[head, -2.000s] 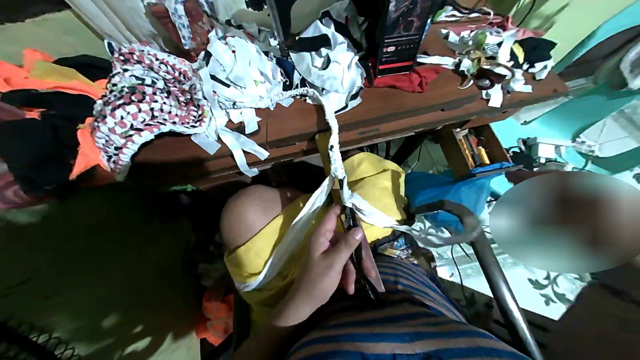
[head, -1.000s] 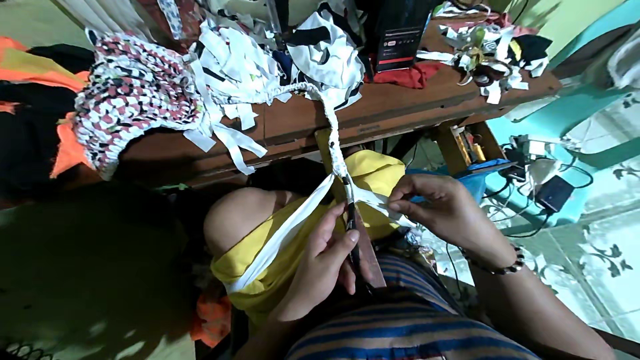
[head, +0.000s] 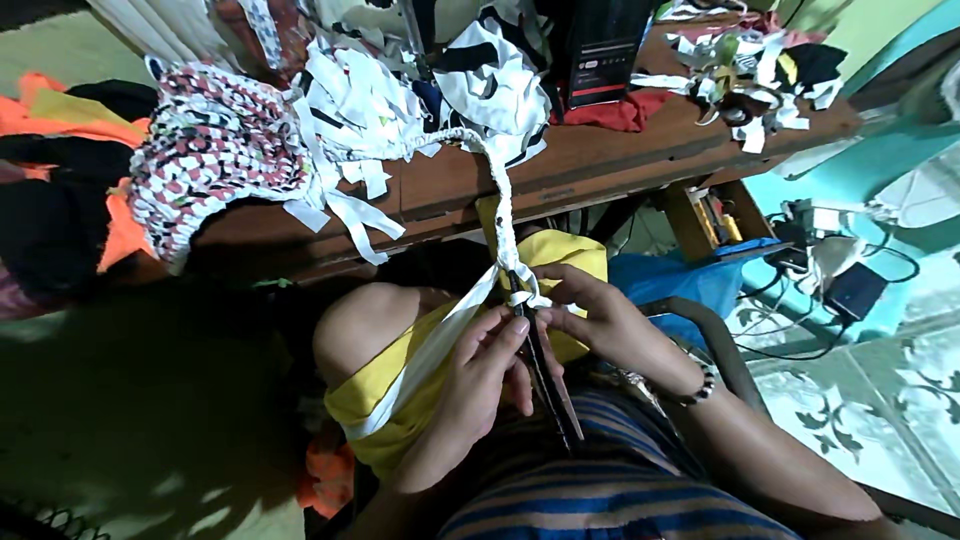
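Note:
A braided white fabric cord (head: 504, 202) runs down from the wooden table to my hands. Dark and reddish fabric strips (head: 551, 382) hang from its lower end toward my lap, and my left hand (head: 480, 375) pinches them between thumb and fingers. A white fabric strip (head: 442, 341) slants down over the yellow cloth on my lap. Close by on the right, my right hand (head: 607, 322) has its fingertips on a white strip looped around the dark one, just below the braid's end. Its fingertips are partly hidden.
On the wooden table (head: 600, 154) lie a woven multicolored fabric piece (head: 217, 142), heaps of white fabric strips (head: 491, 82), a red cloth (head: 615, 112) and mixed scraps (head: 750, 75). An open drawer (head: 686, 225), a curved metal bar (head: 705, 322) and cables with a black adapter (head: 855, 291) are at the right.
My right hand, out of view two seconds ago, has come in from the right and moved to the strips beside my left hand. The white strip is now looped around the dark strand.

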